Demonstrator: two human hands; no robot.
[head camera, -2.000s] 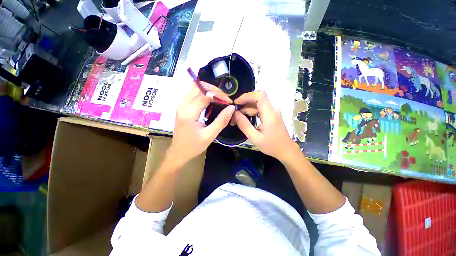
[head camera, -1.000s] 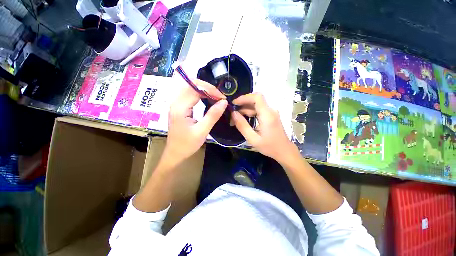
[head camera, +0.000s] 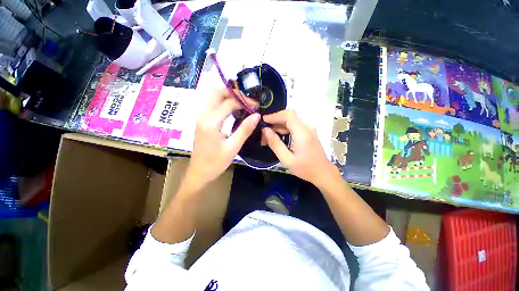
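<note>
A black round housing (head camera: 277, 85) lies open on the white sheet, with a silver-white part (head camera: 250, 81) and a small ring (head camera: 264, 96) inside. A second black round part (head camera: 263, 156) lies nearer the bench edge, partly under the hands. My left hand (head camera: 219, 128) pinches a bundle of red and dark lead wires (head camera: 223, 74), whose free end sticks up to the left. My right hand (head camera: 293, 139) meets it fingertip to fingertip over the black parts and pinches the wires' lower end. The exact wire end is hidden by the fingers.
White bracketed units (head camera: 134, 48) stand at the back left on pink printed packaging (head camera: 149, 111). A unicorn-and-horse picture sheet (head camera: 421, 133) lies at right. Below the bench edge are an open carton (head camera: 94, 210) at left and a red crate (head camera: 484, 244) at right.
The wires' free end has swung up and to the right since one second ago. The silver-white part now looks tilted, with orange showing beside it. Both hands stay together over the black parts.
</note>
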